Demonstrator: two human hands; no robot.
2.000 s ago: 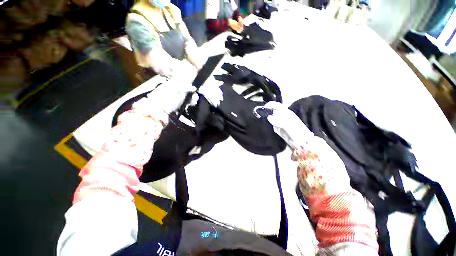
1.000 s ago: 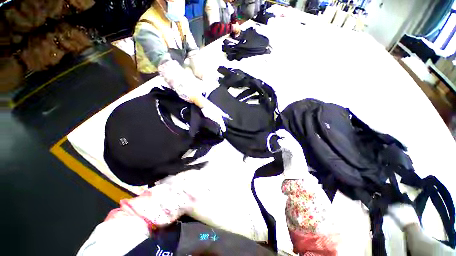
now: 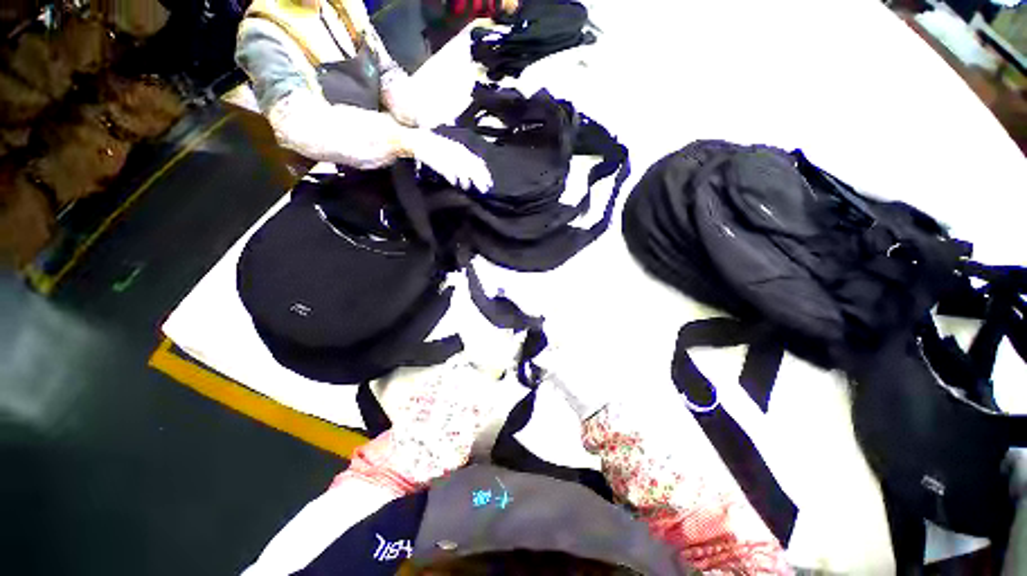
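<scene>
A rounded black bag [image 3: 338,287] with a small pale logo lies on the white table at the left, its opening toward the upper right. A black strap [image 3: 498,306] runs from beside this bag down to my hands. My left hand [image 3: 487,351], in a white glove, is at the strap's left side and blends into the tabletop. My right hand [image 3: 556,385] is just right of it, closed on the same strap. The fingertips are close together at the strap and blurred. The strap's lower part [image 3: 516,433] hangs toward my apron.
Another person's gloved hand [image 3: 456,161] rests on black bags [image 3: 524,169] beyond mine. A black bag pile [image 3: 766,236] lies at the right, with a ringed strap [image 3: 732,439] and a logo-marked bag [image 3: 935,450]. A sleeve shows at the right edge. More black bags lie at the top.
My right hand has moved down and left, near my left hand. The other person's hand has moved up onto the bags beyond. A logo-marked bag and a ringed strap now show at the lower right.
</scene>
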